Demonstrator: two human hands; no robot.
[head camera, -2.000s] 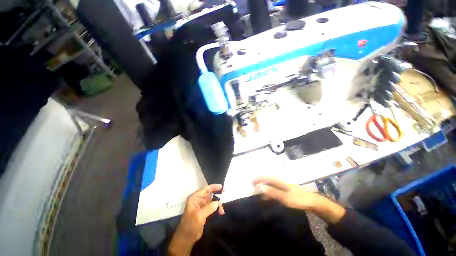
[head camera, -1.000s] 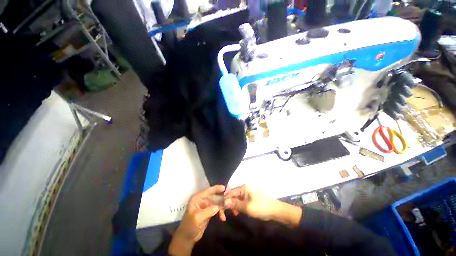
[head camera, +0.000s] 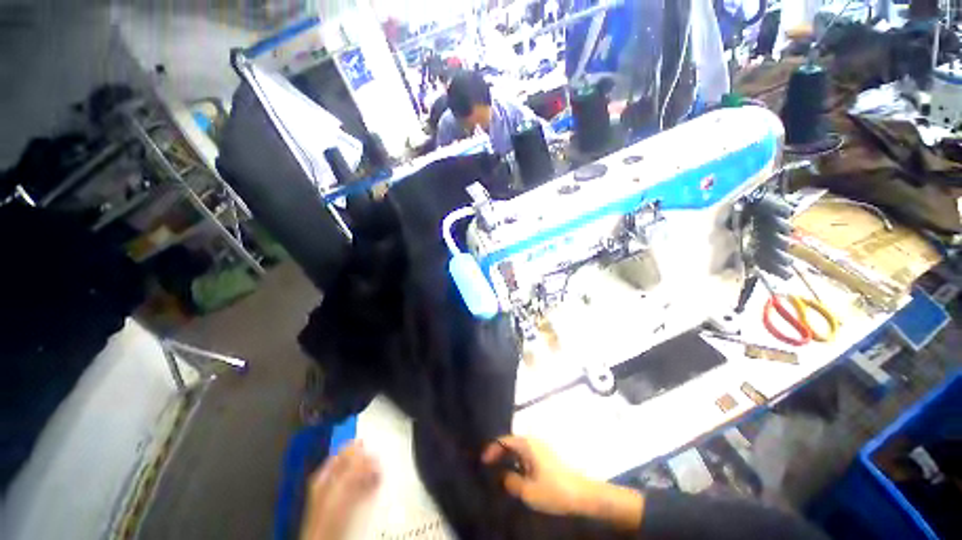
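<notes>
A large black garment (head camera: 464, 369) hangs over the white sewing table, left of the machine, and runs down toward me. My right hand (head camera: 549, 480) is at the garment's right edge, its fingers closed around a small dark object, possibly thread snips, mostly hidden. My left hand (head camera: 343, 490) is blurred at the lower left, over the table's left part and apart from the garment; nothing shows in it. The white and blue sewing machine (head camera: 633, 227) stands behind, its needle area beside the garment.
A light-blue lamp (head camera: 473, 285) hangs at the machine's left end. A phone-like black rectangle (head camera: 670, 367), small brown plates (head camera: 754, 393) and red-and-yellow-handled scissors (head camera: 786, 319) lie on the table. A blue crate (head camera: 881, 464) is at lower right. A person (head camera: 475, 111) sits beyond the machine.
My hands were together at the garment's lower tip. Now they are apart, the left farther left, the right on the garment's edge. The garment reaches lower. The view has tilted up.
</notes>
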